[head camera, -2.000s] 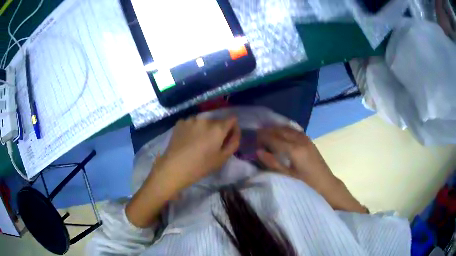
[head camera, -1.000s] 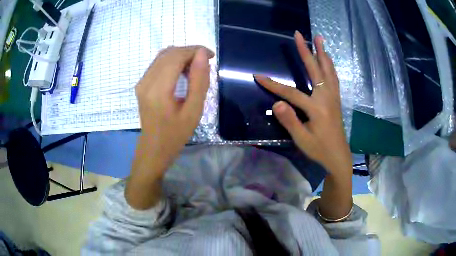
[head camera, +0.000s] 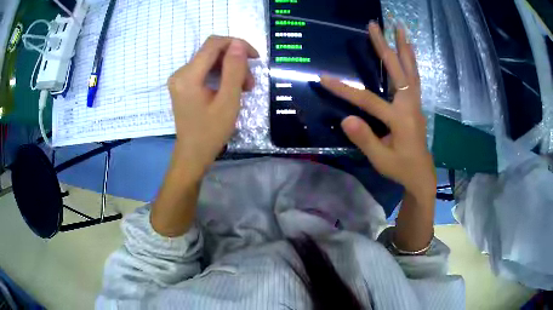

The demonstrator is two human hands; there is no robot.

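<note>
A black tablet [head camera: 327, 121] lies on a bubble bag [head camera: 253, 118] at the bench's front edge. Its screen shows a test menu with rows of green and white text. My right hand [head camera: 388, 115] is over the tablet's right side, fingers spread, index fingertip at the screen; whether it touches is unclear. My left hand [head camera: 209, 91] is left of the tablet, over the bag's edge and the record sheet, with its fingers curled and thumb near the index finger. I see nothing held in it.
The record sheet [head camera: 145, 66] lies at left with a blue pen [head camera: 95, 72] on it. A white power strip [head camera: 59, 54] with cables is beyond. Bagged tablets [head camera: 470, 60] are at right. A black stool [head camera: 37, 191] stands lower left. White plastic [head camera: 515, 224] hangs at right.
The tablet's screen has gone from a bright white view, then dark, to the text menu. Both hands have come up from my lap to the bench; my right hand has stayed over the tablet since.
</note>
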